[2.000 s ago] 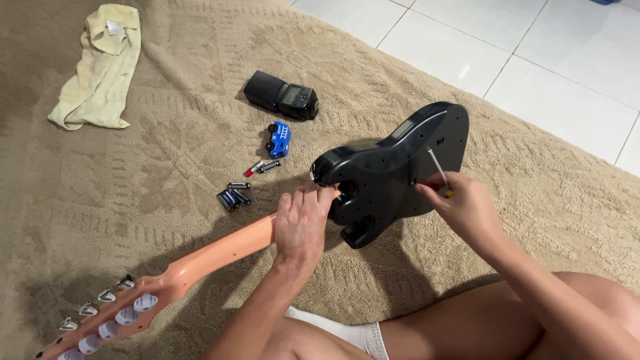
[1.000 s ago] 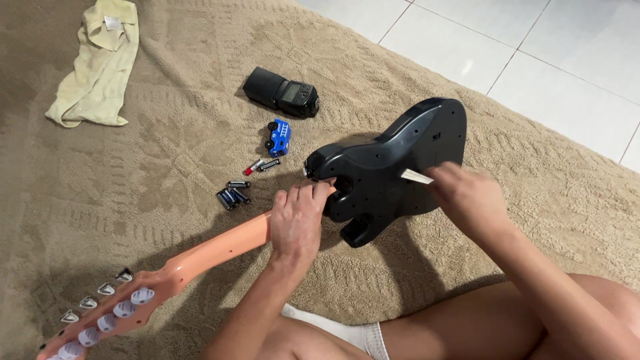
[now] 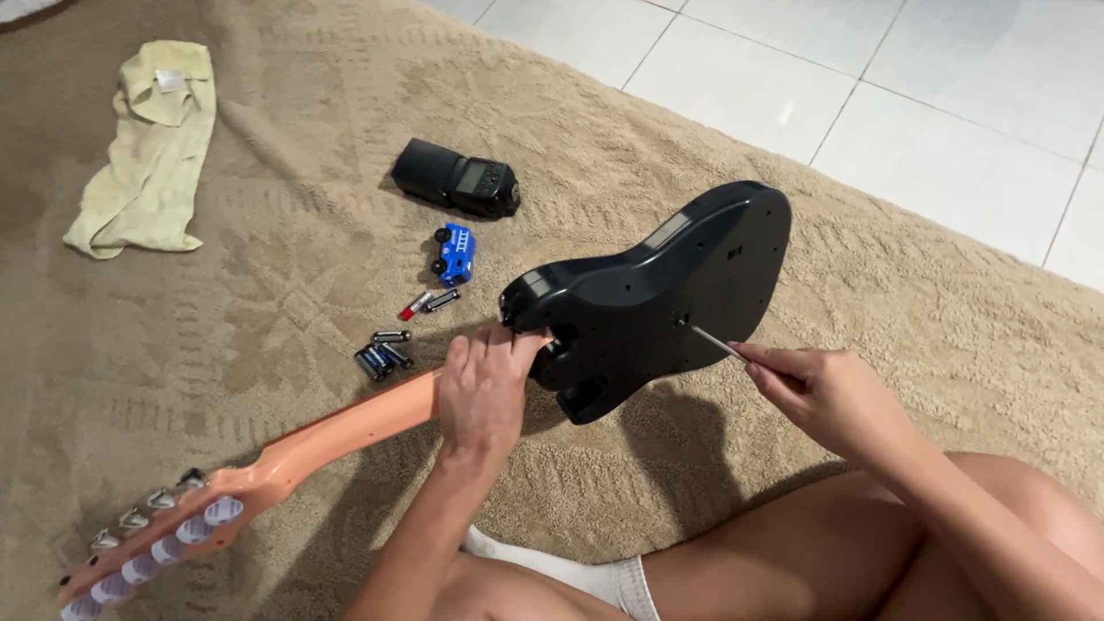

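Observation:
A toy guitar lies back side up, its black plastic body [image 3: 664,302] at centre right and its orange neck [image 3: 354,424] running down to the lower left, where the headstock carries several pale round tuning knobs [image 3: 167,549]. My left hand [image 3: 485,388] grips the neck where it meets the body. In my right hand [image 3: 819,392] is a thin metal-shafted screwdriver [image 3: 718,341]; its handle is hidden in the fingers. The shaft's tip is at a small opening near the middle of the body's back.
Above my left hand, several batteries [image 3: 374,361], a blue toy truck [image 3: 454,255] and a black camera flash [image 3: 455,178] lie on the beige towel-like cover [image 3: 293,216]. A pale yellow cloth [image 3: 155,155] is at the upper left. White floor tiles [image 3: 742,78] show beyond the cover's edge.
My right hand has turned the screwdriver so its tip now meets the body's back; two seconds ago the shaft pointed up and away. My left hand keeps its grip on the neck.

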